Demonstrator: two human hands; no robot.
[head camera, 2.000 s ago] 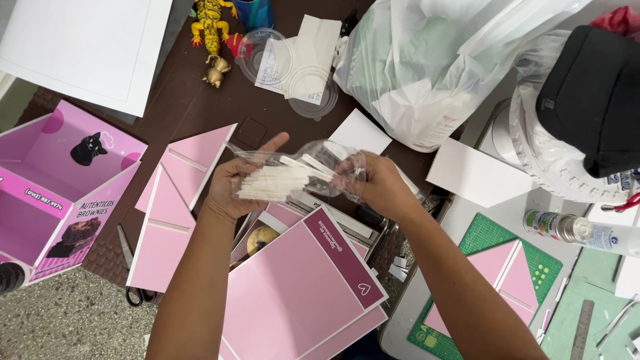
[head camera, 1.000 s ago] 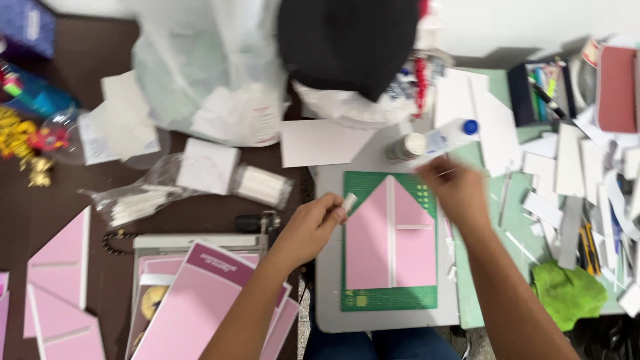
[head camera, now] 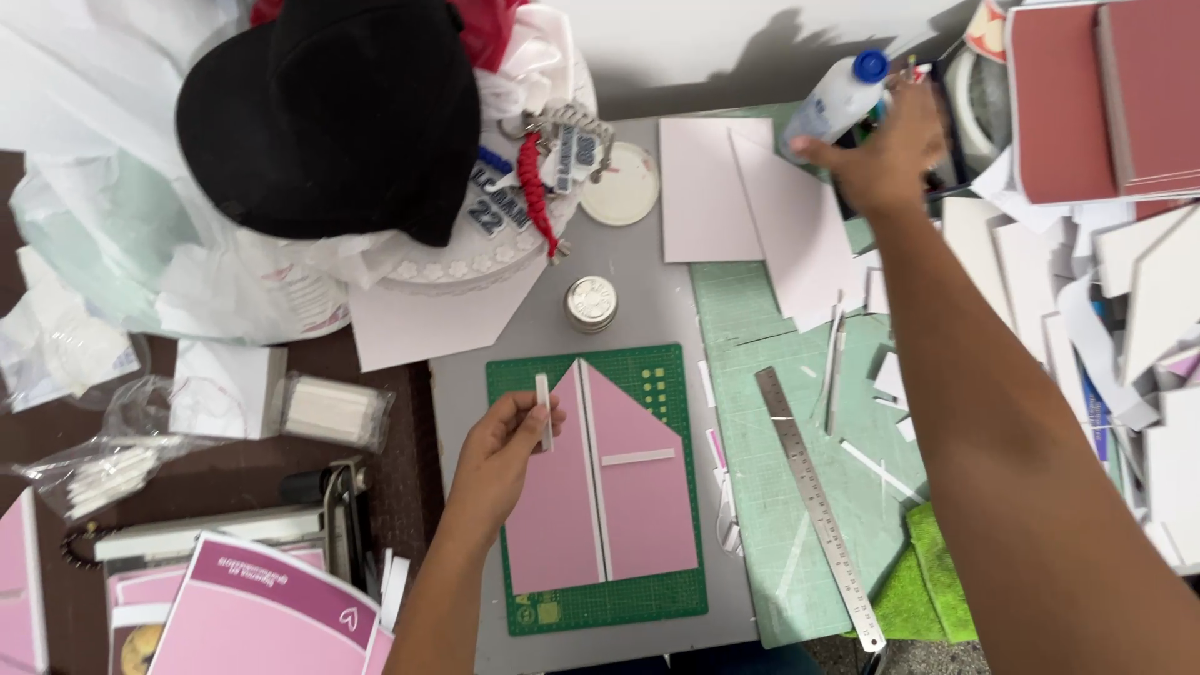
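Between the fingertips of my left hand (head camera: 511,436) is a short white strip (head camera: 543,412), held upright over two pink board panels (head camera: 553,506). The panels lie side by side on a green cutting mat (head camera: 694,600); a similar white strip (head camera: 637,457) lies across the right one. My right hand (head camera: 886,145) reaches to the back right, its thumb by a white bottle with a blue cap (head camera: 834,98) and its fingers over a dark container (head camera: 949,141). Whether it grips the bottle is unclear.
A metal ruler (head camera: 820,506), craft knife (head camera: 832,366) and green cloth (head camera: 923,591) lie at the right. A metal-lidded jar (head camera: 592,303) stands behind the mat. A black cap (head camera: 328,112) and plastic bags (head camera: 122,234) fill the back left. Pale panels (head camera: 717,187) lie farther back.
My hands held a bag of white strips two seconds ago; it now lies on the brown table. My right hand has moved back and right from beside the jar. The view has shifted right.
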